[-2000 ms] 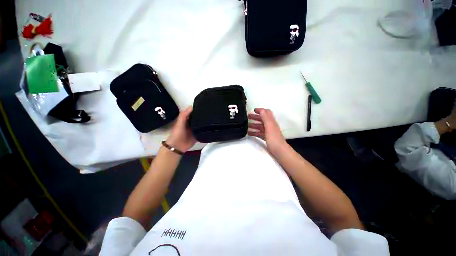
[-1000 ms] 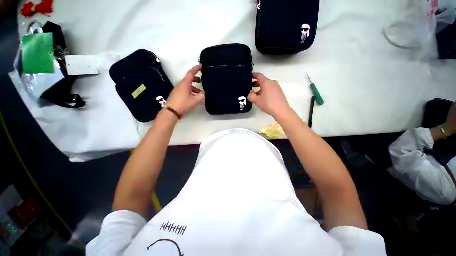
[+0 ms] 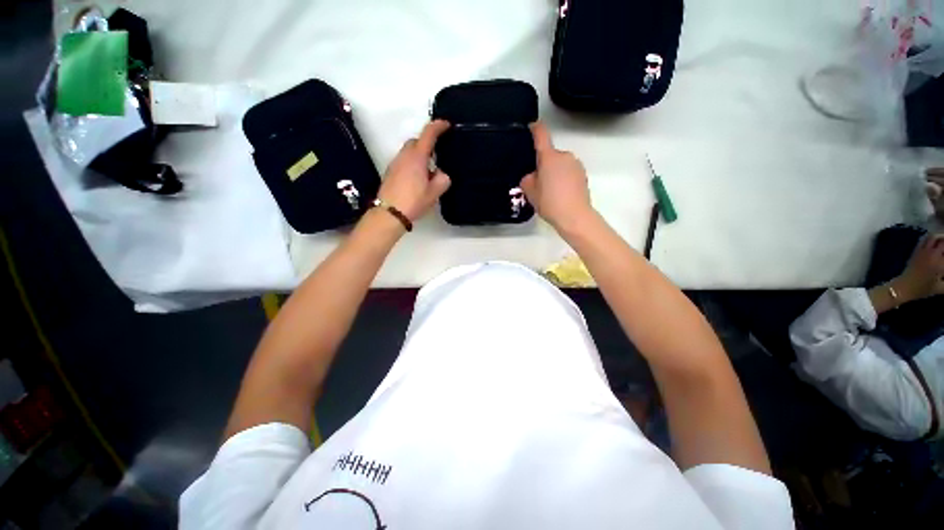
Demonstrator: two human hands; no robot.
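Note:
A small black zipped bag [image 3: 484, 166] lies face up on the white-covered table, its pale logo at the lower right corner. My left hand [image 3: 416, 178] holds its left edge, with the index finger near the pocket's top line. My right hand [image 3: 559, 181] holds its right edge, index finger near the same line and thumb beside the logo. Both hands grip the bag's sides. The bag's underside is hidden.
A black bag with a yellow strip [image 3: 316, 160] lies to the left. Another black bag [image 3: 618, 52] lies at the back. A green-handled tool [image 3: 664, 199] and black stick [image 3: 651, 232] lie right. Yellow scraps [image 3: 568, 272] are at the near edge. A person's sleeve [image 3: 859, 362] shows far right.
The bag has moved away from my body and now lies flatter, with its whole front showing. My right hand has closed on its edge. Yellow scraps have come into sight.

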